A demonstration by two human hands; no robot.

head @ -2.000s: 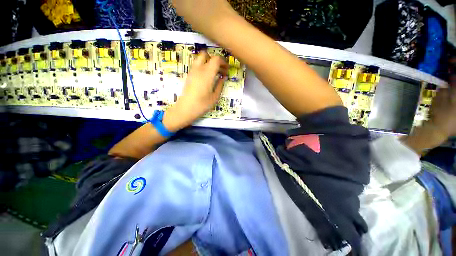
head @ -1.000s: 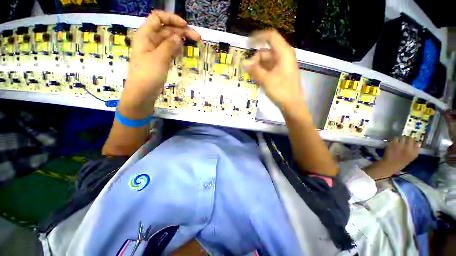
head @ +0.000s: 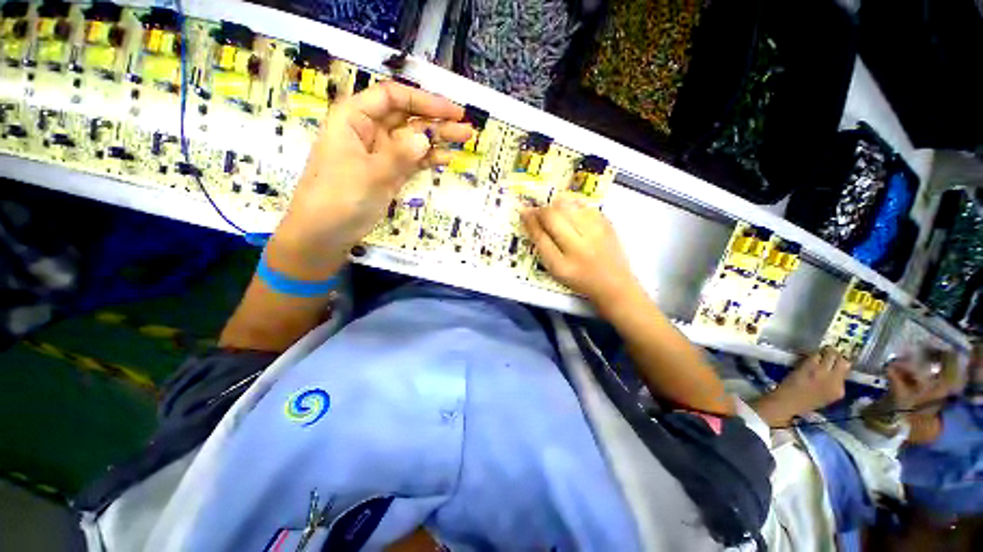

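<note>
The cream-yellow circuit board panel [head: 415,221] lies on the pale rail, with yellow and black parts along its far edge. My left hand [head: 372,167], with a blue wrist strap [head: 293,283], is raised over the panel, palm partly up. Its fingertips are curled around a small dark-blue component [head: 430,136]. My right hand [head: 573,239] is low over the panel's right end, fingertips together and pointing down at the boards. Whether it pinches a part cannot be seen. A small violet component [head: 415,203] shows on the panel between the hands.
Behind the rail [head: 636,170] stand black bins with silver-grey [head: 517,49], gold-brown [head: 641,59] and dark green parts [head: 751,102]. To the right, another person's hand [head: 816,380] is by a small board [head: 859,318]. Two joined boards [head: 746,278] lie between.
The view has tilted and shifted. My right hand has come back from the bins and is now lower over the panel's right end. My left hand stays raised over the boards.
</note>
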